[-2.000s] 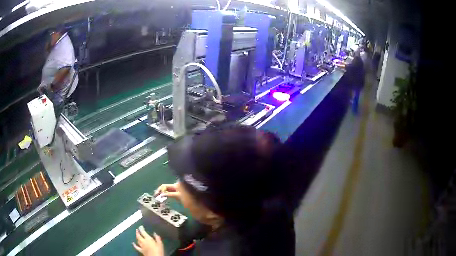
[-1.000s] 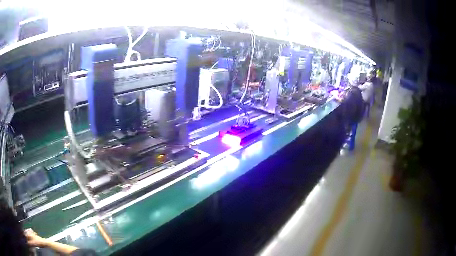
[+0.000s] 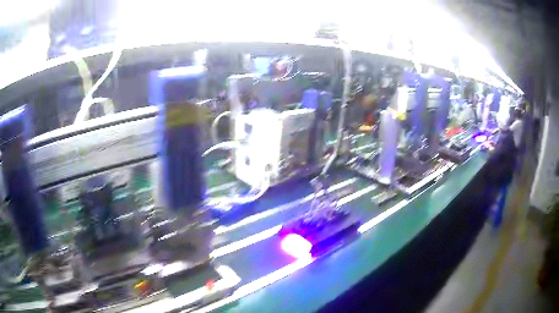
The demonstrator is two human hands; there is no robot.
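Neither of my hands is in the picture. Nearest in front of me is a machine with blue upright columns (image 3: 182,140) and a pale crossbeam, at the left, blurred by motion. To its right, a low dark unit with a bright purple-pink glow (image 3: 296,245) sits on the green line surface (image 3: 361,260), close to the front white strip. Whether any part lies under the glow cannot be told.
A white box machine (image 3: 260,147) stands behind the glowing unit. More blue-columned machines (image 3: 423,113) follow down the line. A person in dark clothing (image 3: 502,165) stands beside the line at the far right. A floor aisle with a yellow stripe (image 3: 499,260) runs along the right.
The view has turned away from the capped worker and the four-position fixture, then moved closer along the line. The machines and the purple glow look larger. The worker's arm has left the picture.
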